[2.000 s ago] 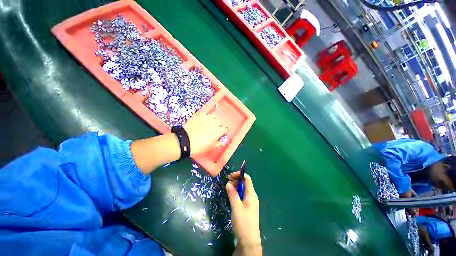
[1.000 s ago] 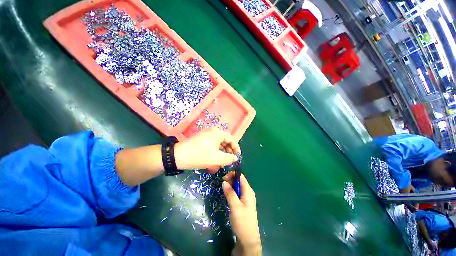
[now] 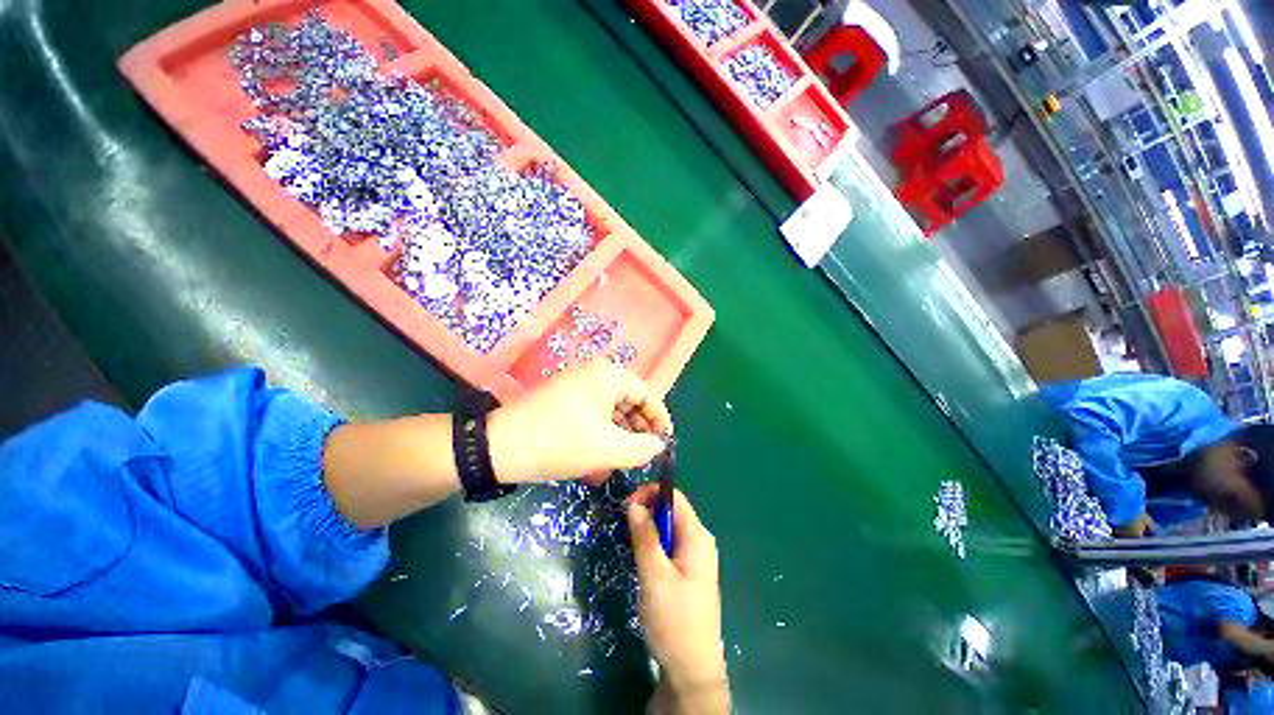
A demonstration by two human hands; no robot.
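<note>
My left hand [image 3: 580, 419], with a black wristband, has its fingertips pinched on a small metal part, mostly hidden, at the cutter tips. My right hand [image 3: 681, 594] is closed around small cutters [image 3: 665, 517] with blue handles and dark jaws pointing up at my left fingertips. The salmon-pink tray [image 3: 328, 252] lies just beyond my left hand, its large joined sections heaped with silvery parts [image 3: 419, 182]. A few parts [image 3: 587, 340] lie in its end section. Thin bright offcuts [image 3: 559, 538] are scattered on the green surface below my hands.
A red divided tray [image 3: 789, 147] and a white card [image 3: 816, 225] are at the far side. Loose part piles [image 3: 952, 517] lie to the right on the green surface [image 3: 824, 461]. People in blue smocks [image 3: 1139, 419] work beyond, near red stools [image 3: 947, 161].
My left hand has moved from the tray's end section to the cutter tips, and its fingers have closed. Over the last second both hands stay nearly still. A loose pile has shifted slightly up-left.
</note>
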